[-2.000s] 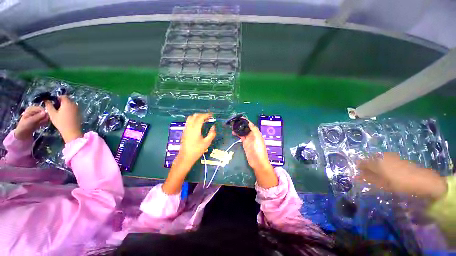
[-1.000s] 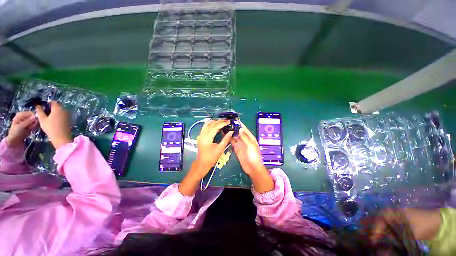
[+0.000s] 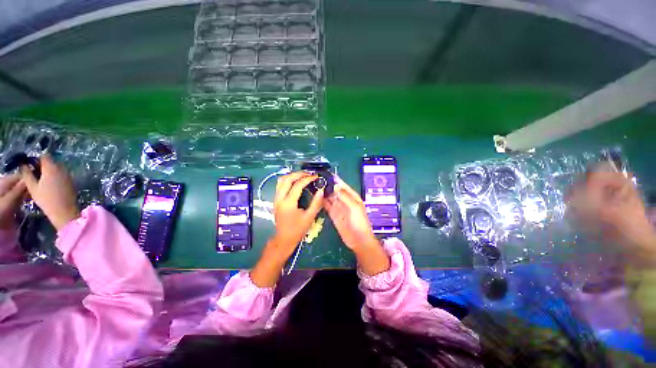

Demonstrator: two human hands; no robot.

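My left hand (image 3: 293,212) and my right hand (image 3: 350,215) are together at the middle of the bench, both bare, in pink sleeves. Between their fingers is a round black device (image 3: 318,180) with a small ring mark on its face. A dark flap-like part shows above it. A white cable (image 3: 265,188) loops out left of my left hand and runs down below the hands, with pale-yellow strips (image 3: 314,230) on it. One test phone (image 3: 234,214) lies left of my hands and another test phone (image 3: 380,194) lies right, both screens lit.
An empty blister tray (image 3: 253,77) lies at the back. A loaded blister tray (image 3: 536,205) is at the right, with another person's blurred hand (image 3: 611,201) over it. A wrapped black device (image 3: 434,213) lies beside it. At left, a neighbour's hands (image 3: 52,192) and phone (image 3: 159,219).
My left hand has come from the left phone to the device, joining my right hand. The hands stay together since, turning the device slightly. The whole view has shifted, moving the bench items left.
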